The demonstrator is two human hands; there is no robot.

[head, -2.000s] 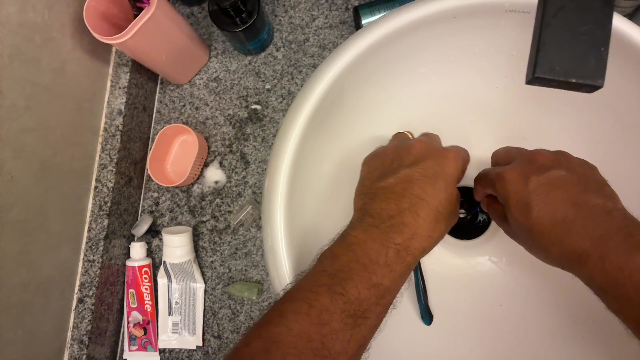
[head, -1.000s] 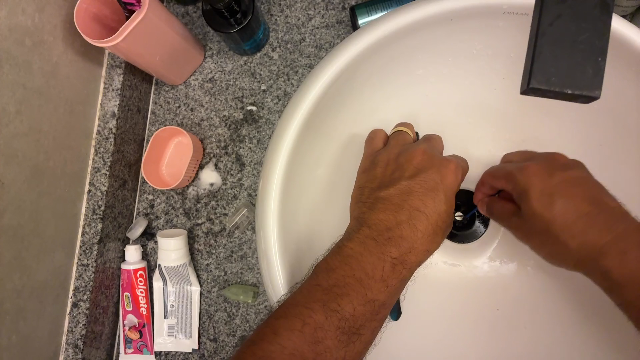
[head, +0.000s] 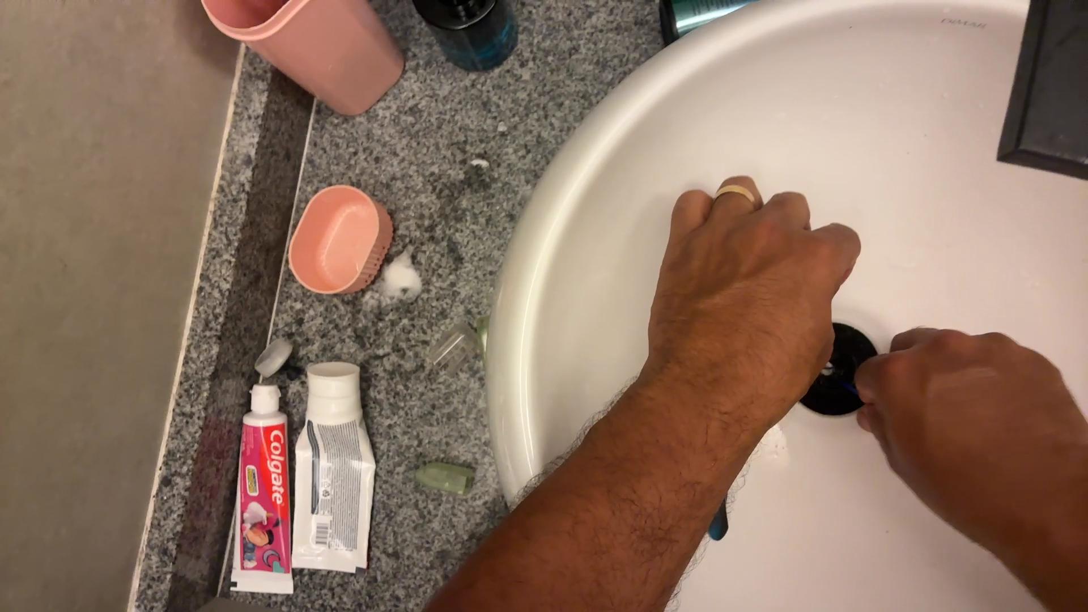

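Observation:
My left hand (head: pixel 752 289), with a ring on one finger, is curled over the white washbasin (head: pixel 918 110), left of the black drain (head: pixel 841 374); whatever its fingers hold is hidden beneath it. My right hand (head: pixel 969 416) is closed at the drain's right edge. A small bluish bit shows at its fingertips over the drain, too little to name. The tip of a dark blue handle (head: pixel 719 520) sticks out from under my left forearm in the basin. A little white foam (head: pixel 772 444) lies below the drain.
On the granite counter (head: pixel 425 212) left of the basin are a pink cup (head: pixel 340 59), a pink soap dish (head: pixel 336 242), a Colgate toothpaste tube (head: pixel 265 501), a white tube (head: pixel 333 484), a green cap (head: pixel 446 478) and a dark bottle (head: pixel 476 34). A black faucet (head: pixel 1050 93) overhangs the basin.
My right hand has shifted slightly at the drain. The blue handle, showing at more length two seconds ago, is now mostly covered by my left forearm.

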